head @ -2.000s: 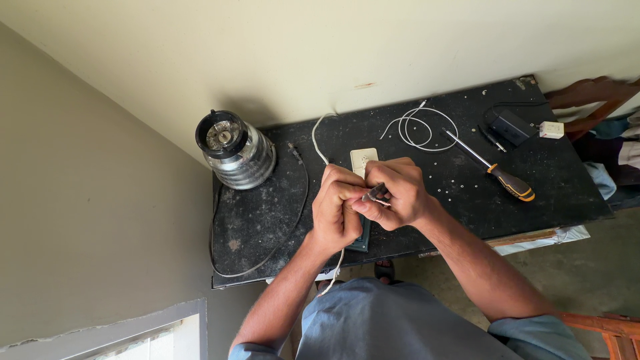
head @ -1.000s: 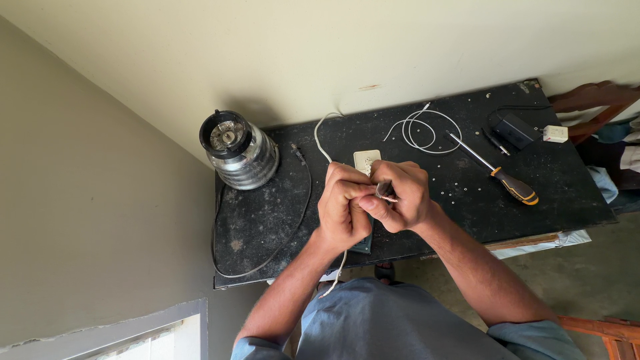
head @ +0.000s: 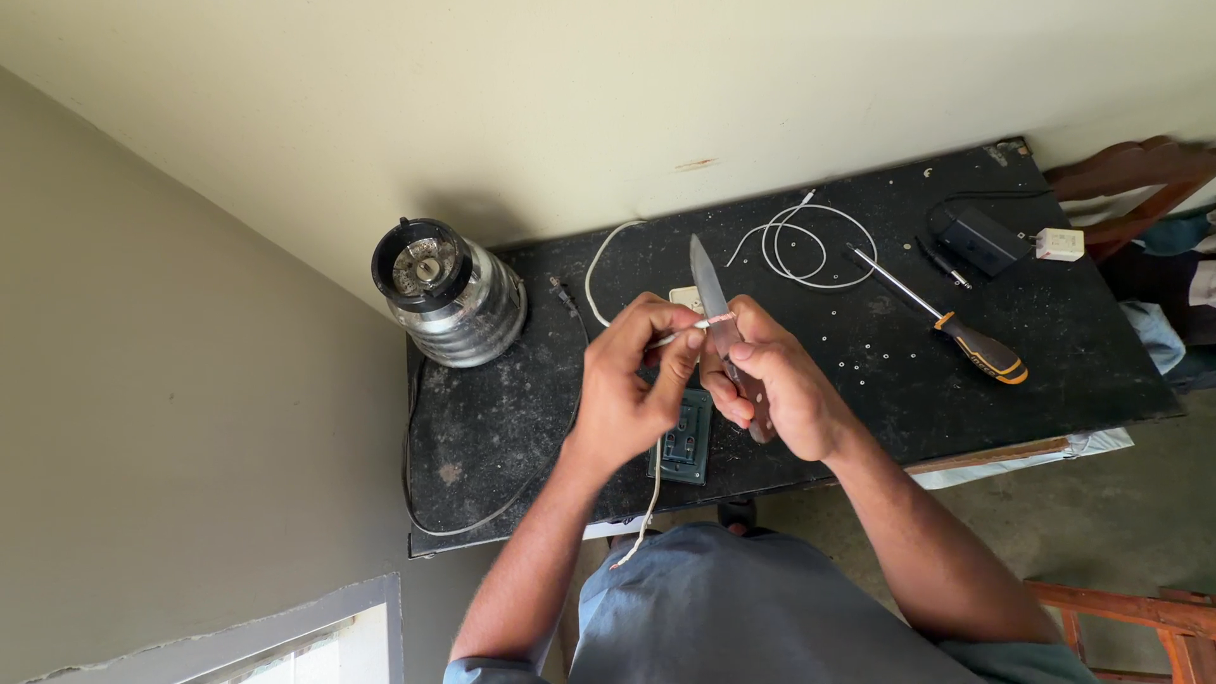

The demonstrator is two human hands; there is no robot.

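Note:
My left hand (head: pixel 635 375) pinches a white electrical cable (head: pixel 657 475) near its end, where pinkish inner wire shows. A loose end of white cable hangs below that hand toward my shirt. My right hand (head: pixel 784 385) grips the wooden handle of a knife (head: pixel 707 277), its blade pointing up and lying against the bared cable end. Just beyond my hands, a cream socket plate (head: pixel 686 298) is partly covered. Under my hands lies a dark green switch or socket plate (head: pixel 699 456) on the black table (head: pixel 950 408).
A metal blender jar (head: pixel 489 309) with a black base ring stands at the left beside a black power cord (head: pixel 578 380). To the right lie a coiled white cable (head: pixel 825 283), a screwdriver (head: pixel 978 347), a black adapter (head: pixel 983 237), a white charger (head: pixel 1059 244) and small scattered bits.
My hands have moved apart from their close grip. The knife blade now shows upright in my right hand, and the bared cable end is visible against it.

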